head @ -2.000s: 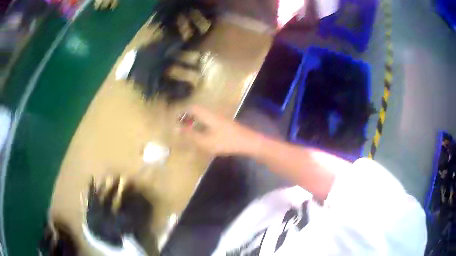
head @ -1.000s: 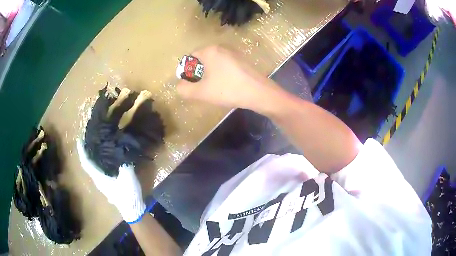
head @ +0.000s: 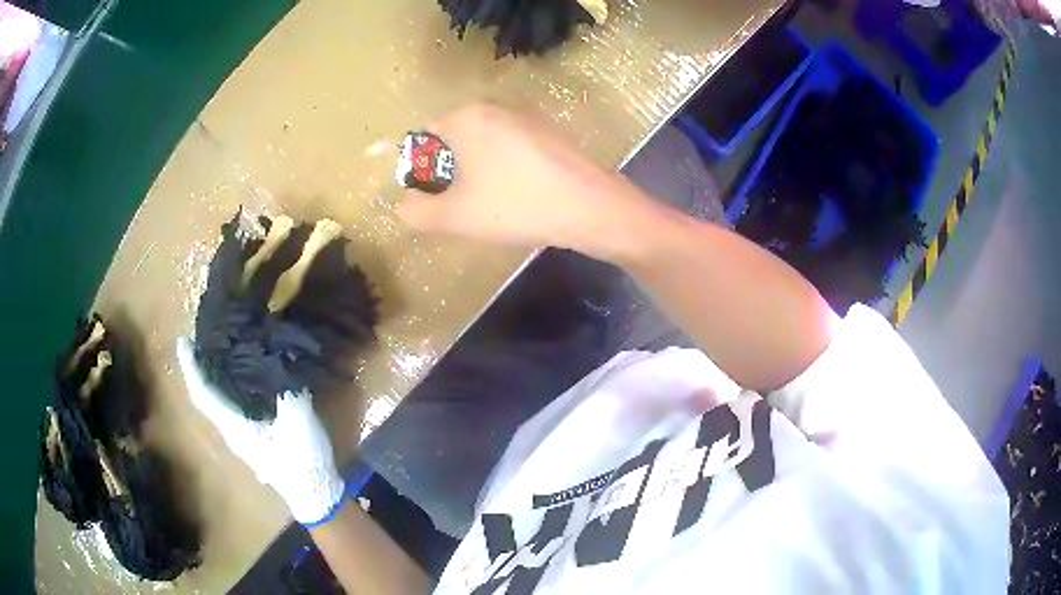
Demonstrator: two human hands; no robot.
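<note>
My left hand (head: 275, 447), in a white knitted glove with a blue cuff edge, holds a black feathered artificial bird (head: 279, 325) over the board. The bird's two tan legs (head: 305, 263) point up and away. My right hand (head: 500, 174) is bare, beyond and to the right of the bird, not touching it. It is closed around a small glue bottle (head: 426, 162) with a red, black and white label; the bottle's pale tip points left. Most of the bottle is hidden in the fingers.
Black birds with tan legs lie at the board's left (head: 99, 465). Another black clump (head: 518, 21) lies at the far edge. The tan board (head: 279, 128) has shiny film. A green conveyor belt (head: 151, 116) runs beyond. Blue crates (head: 838, 151) with black pieces stand at right, beside yellow-black floor tape (head: 956, 209).
The view has swung from the far birds and steadied. The white bottle that lay on the board about two seconds ago is now in my right hand. Over the last second both hands have barely moved.
</note>
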